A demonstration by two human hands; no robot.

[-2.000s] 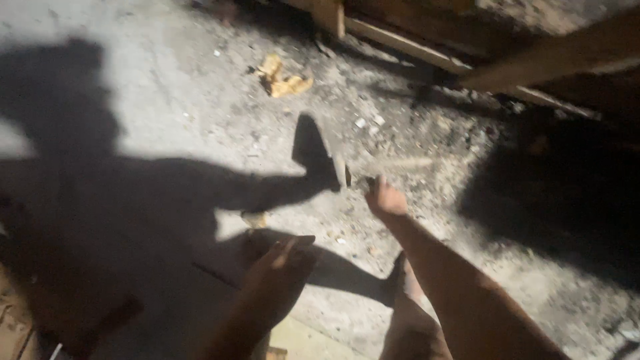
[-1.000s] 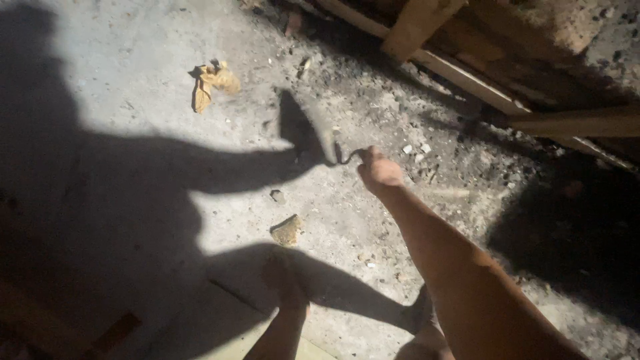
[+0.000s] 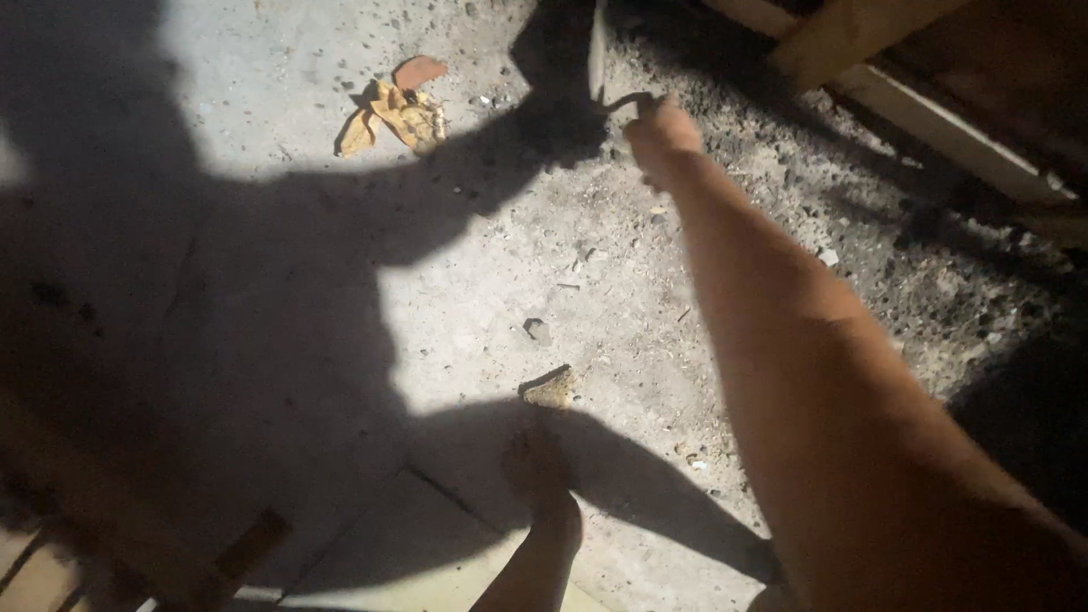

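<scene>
My right hand [image 3: 667, 140] grips the handle of a trowel [image 3: 598, 59], whose curved neck and thin edge-on blade show at the top centre, over the dusty concrete floor [image 3: 476, 314]. My left hand [image 3: 535, 463] is low in the centre, in shadow, just below a small broken stone piece [image 3: 551, 388]; its fingers are too dark to tell their pose. A crumpled dry leaf [image 3: 408, 116] lies left of the trowel, touching or close to a reddish shard [image 3: 420, 71].
Wooden beams [image 3: 952, 127] cross the upper right, beside dark gravelly debris [image 3: 952, 289]. A small stone [image 3: 537, 330] lies mid-floor. Wooden pieces [image 3: 255, 540] stand in shadow at the lower left. My own shadow covers much of the left side.
My right hand, still holding the trowel, has moved up toward the top of the view. The reddish shard now shows beside the leaf. The view has shifted.
</scene>
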